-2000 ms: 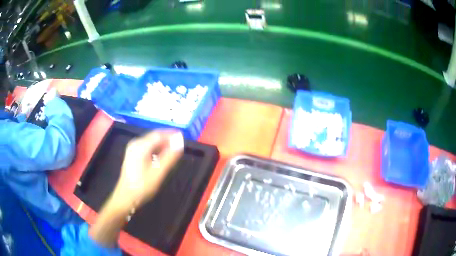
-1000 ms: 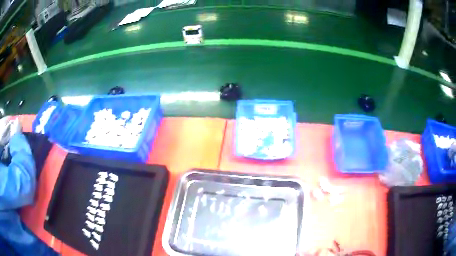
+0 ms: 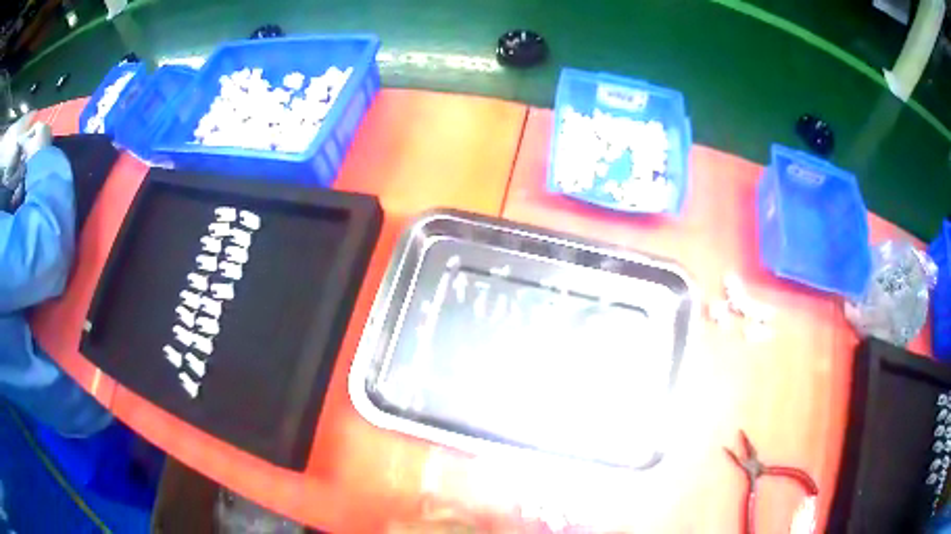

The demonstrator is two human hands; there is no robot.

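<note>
Neither of my hands is in view. The stainless steel tray lies in the centre, with small pale parts scattered inside and strong glare over its middle and right. The red-handled cutters lie on the red table at the lower right, jaws pointing up and apart, the handles cut off by the bottom edge. A small white thing shows at their right handle; its kind is unclear. A small heap of white parts lies right of the steel tray. The left black tray holds white parts in slanting rows.
A large blue bin of white parts stands behind the left tray. A smaller full blue bin is behind the steel tray. An empty blue bin, a clear bag and a black tray are right. A neighbour's blue sleeve is left.
The hand over the left black tray two seconds ago is gone, showing its rows. The view has shifted and tilted down since one second ago, and the cutters show more fully.
</note>
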